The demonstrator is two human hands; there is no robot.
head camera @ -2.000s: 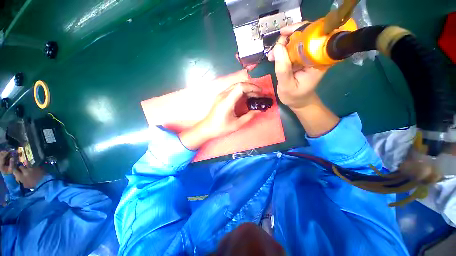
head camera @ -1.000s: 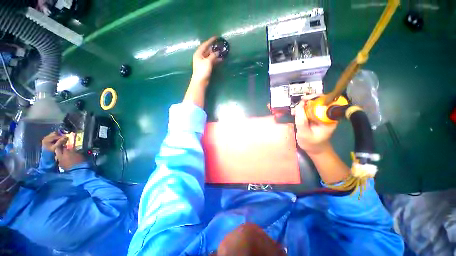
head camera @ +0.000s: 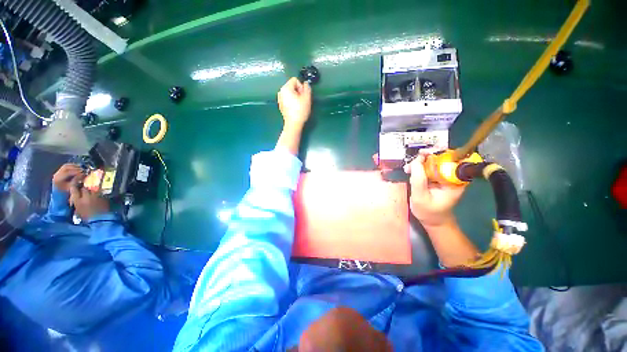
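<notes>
My left hand (head camera: 295,103) is stretched out over the green bench. Its fingertips are at the near edge of a small round black housing (head camera: 310,74); whether they grip it is too small to tell. My right hand (head camera: 434,195) is closed around the orange-yellow electric screwdriver (head camera: 447,167). The tool's front end is at the pick-up plate of the white-grey screw feeder (head camera: 421,113); the bit tip is hidden. The salmon-red mat (head camera: 352,218) lies between my forearms with nothing on it.
More black housings sit at the left (head camera: 177,93) and far right (head camera: 562,62). A yellow tape ring (head camera: 155,128) lies left. A clear plastic bag (head camera: 505,148) is beside the feeder. A neighbour's hands (head camera: 81,194) work at a dark unit (head camera: 118,168).
My left hand has gone from the mat, where a black housing was, out to the bench beyond it. Since one second ago its fingers show less around the housing. The screwdriver stays at the feeder.
</notes>
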